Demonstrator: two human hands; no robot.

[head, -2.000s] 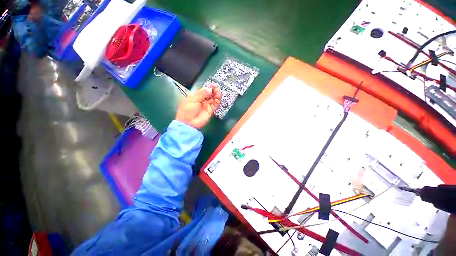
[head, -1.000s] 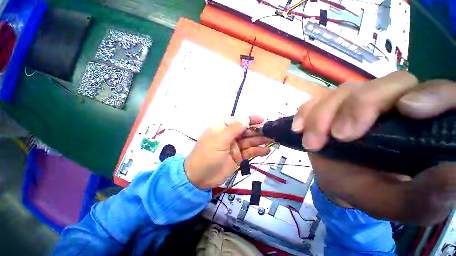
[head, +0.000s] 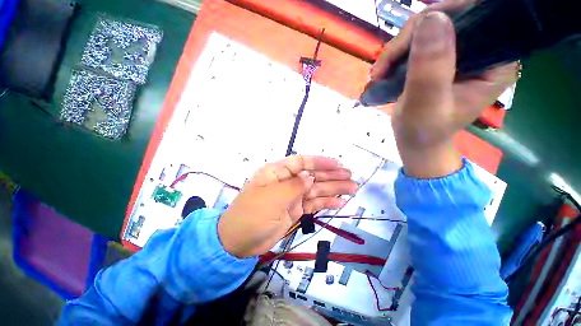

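Note:
The white panel back plate [head: 255,121] lies below my hands. My right hand [head: 433,83] is shut on the black electric screwdriver [head: 503,38], whose thin bit points down-left over the plate's upper part. My left hand [head: 286,200] hovers over the plate's middle, palm up, fingers partly curled and thumb against them; whether it holds small screws cannot be made out. A dark display cable [head: 299,121] runs to the plate's far edge. Red wires [head: 344,257] with black tape [head: 323,256] cross the lower part. A green circuit board [head: 167,196] sits near the left corner.
Two adjoining trays of silver screws [head: 121,49] lie on the green bench [head: 38,137] at left, beside a black sheet [head: 35,48]. Orange-red padding [head: 191,38] borders the panel. A blue-rimmed pink bin [head: 57,245] is lower left. Another panel is partly visible at the top.
My left hand went from the screw trays to over the panel. The screwdriver met its fingers a second ago and has since moved up and away. The view has shifted right.

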